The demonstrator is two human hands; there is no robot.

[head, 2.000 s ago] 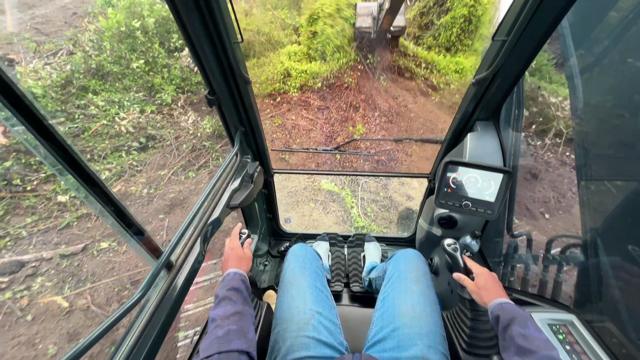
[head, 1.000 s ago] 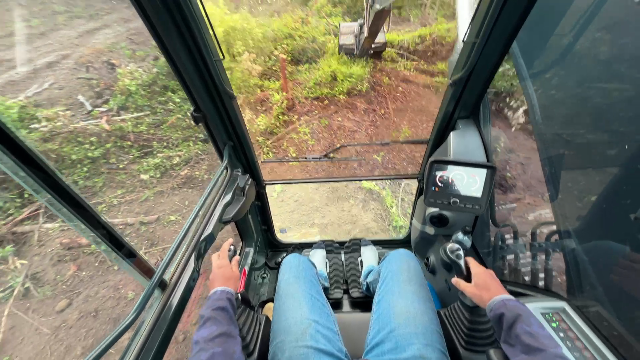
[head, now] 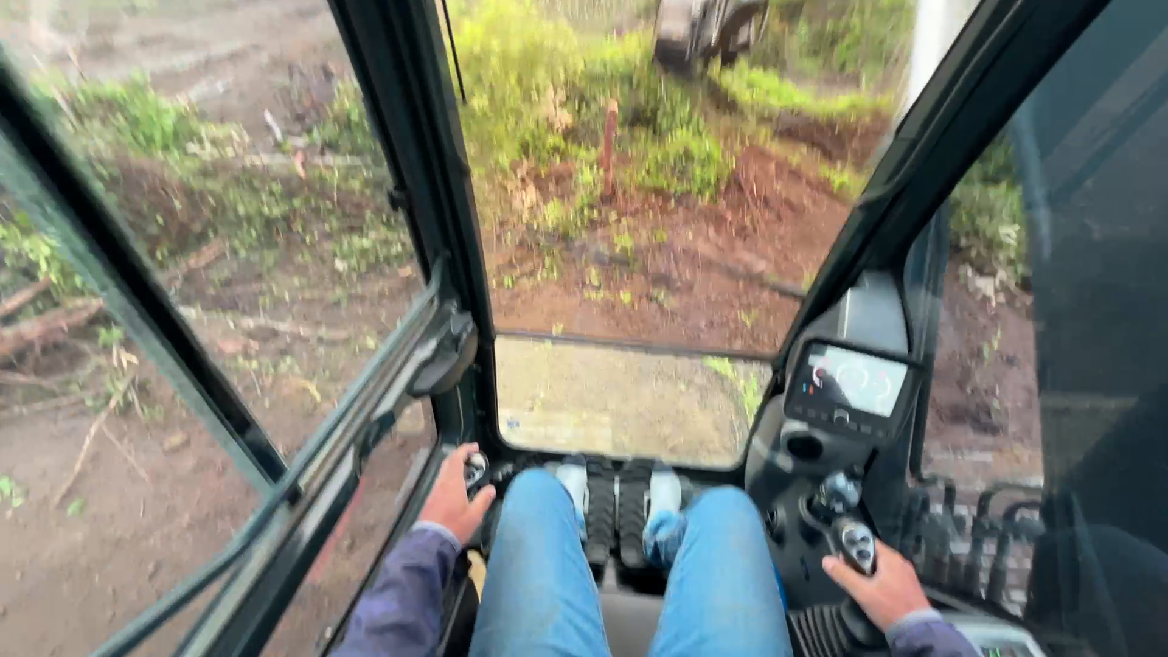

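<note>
My left hand point(head: 456, 494) is closed around the left joystick point(head: 475, 468) of an excavator cab, beside my left knee. On the other side my right hand point(head: 881, 582) grips the right joystick point(head: 857, 545), thumb against its side below the buttons. That lever rises from a black rubber boot point(head: 826, 630). My feet rest by two black ribbed pedals point(head: 616, 511) between my knees. Beyond the front window, the excavator bucket point(head: 698, 35) hangs at the top of the view, over green brush; its lower edge is blurred.
A monitor point(head: 849, 387) stands on the right console, with a switch panel point(head: 999, 634) lower down. Outside are a reddish stump point(head: 610, 151), green bushes point(head: 684, 162), reddish soil point(head: 657, 292) and cut branches point(head: 55, 328) at left. A window rail point(head: 319, 456) runs along the left side.
The outside scene has shifted across the windows, and the reddish stump has come into view since the first frame. The wiper lying across the front window has gone from there. Both hands stay on the joysticks.
</note>
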